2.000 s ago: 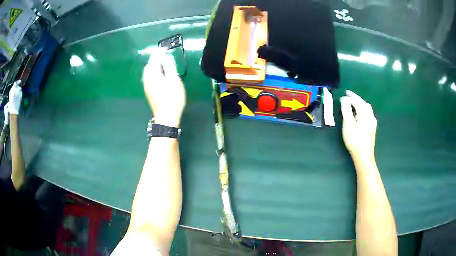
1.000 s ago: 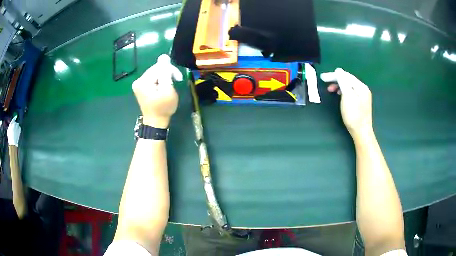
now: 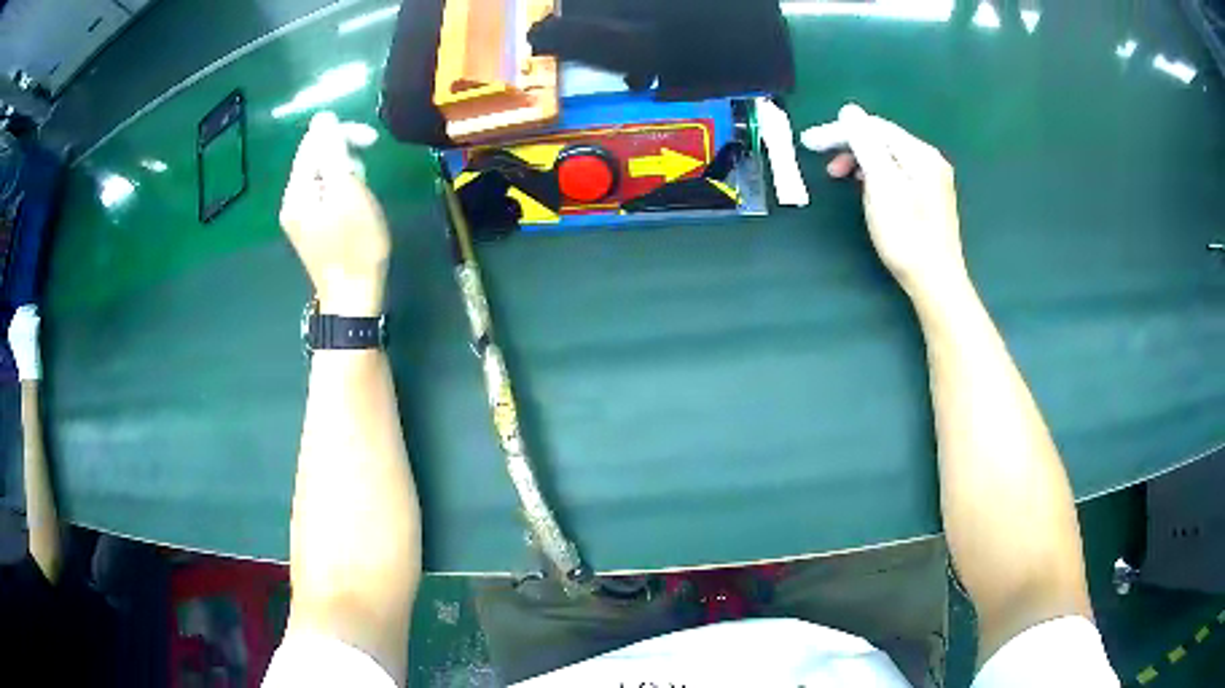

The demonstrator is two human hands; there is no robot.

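A thin black phone frame (image 3: 222, 155) lies on the green worktop at the upper left, apart from my hands. A blue-edged control box (image 3: 621, 218) with a red button (image 3: 586, 175) and yellow arrows sits at top centre. The orange fixture (image 3: 498, 113) stands behind its left part, on a black pad (image 3: 732, 47). My left hand (image 3: 336, 222) hovers left of the box, fingers slightly curled and apart, with nothing visible in it. My right hand (image 3: 903, 202) is right of the white strip (image 3: 783, 152), fingers bent, thumb and index apart, with nothing visible in it.
A wrapped cable (image 3: 504, 410) runs from the box's left end to the worktop's near edge. A coworker's white-gloved hand (image 3: 26, 341) is at the far left, beside a blue tray (image 3: 36, 242). A dark clamp-like part (image 3: 591, 47) lies beside the fixture.
The view has shifted, so the box and fixture sit further left and higher. My left hand was at the phone frame two seconds ago and is now apart from it. My right hand stays beside the box.
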